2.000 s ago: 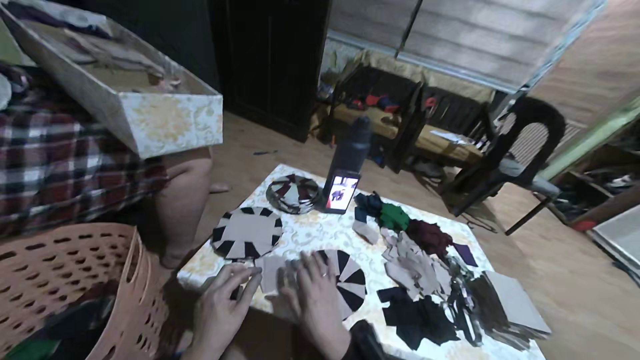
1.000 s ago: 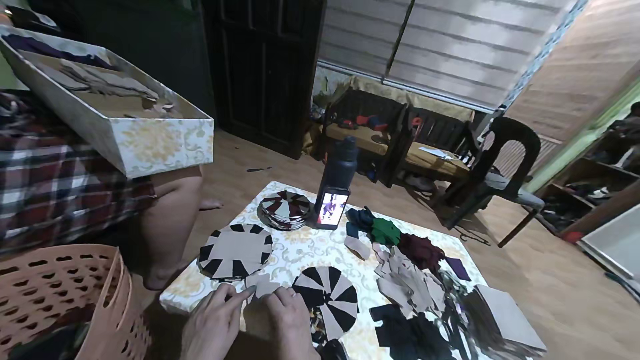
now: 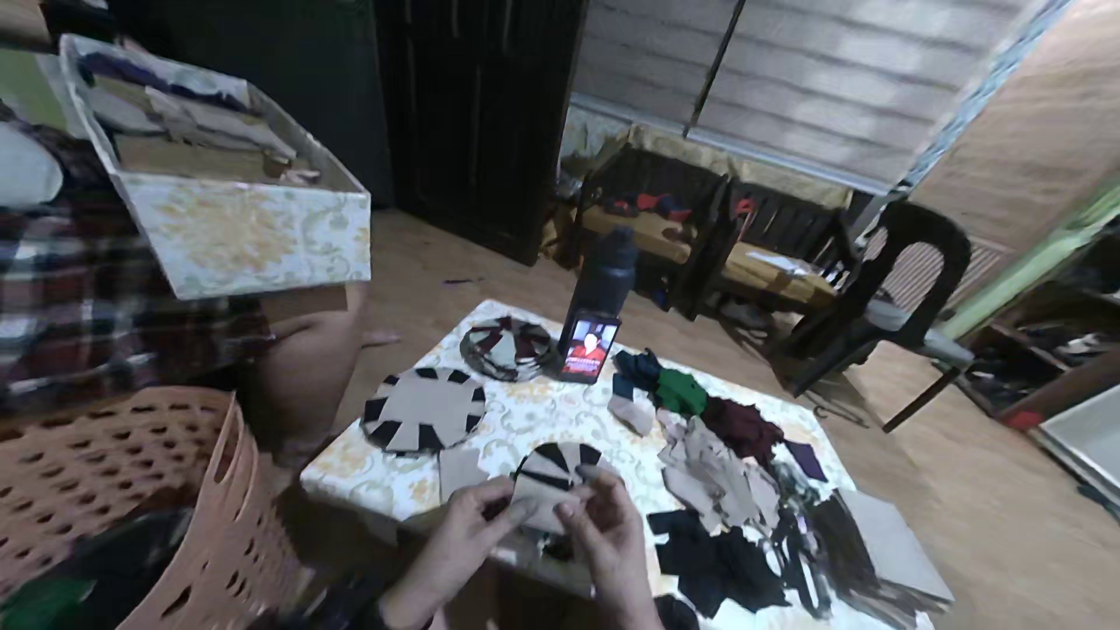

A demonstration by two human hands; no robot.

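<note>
Near the front edge of the low table, my left hand (image 3: 472, 529) and my right hand (image 3: 608, 534) hold a small grey fabric piece (image 3: 541, 506) between their fingertips. Behind it lies a round fabric piece with black and grey wedges (image 3: 560, 464), partly covered by the held piece and my fingers. A grey fabric square (image 3: 459, 472) lies left of my hands. Farther back is a grey disc with black edge patches (image 3: 426, 409), and beyond it a stack of dark red, black and grey rounds (image 3: 506, 347).
A phone (image 3: 588, 347) leans on a dark bottle (image 3: 604, 271). Green (image 3: 680, 391), maroon, grey and black (image 3: 717, 560) scraps lie right, beside stacked grey sheets (image 3: 892, 547). A pink plastic basket (image 3: 254, 525) stands left; a person sits behind it with a floral box (image 3: 262, 236).
My hands have lifted a grey piece off the table area and now hold it up in front of the black and grey round. The view has shifted somewhat.
</note>
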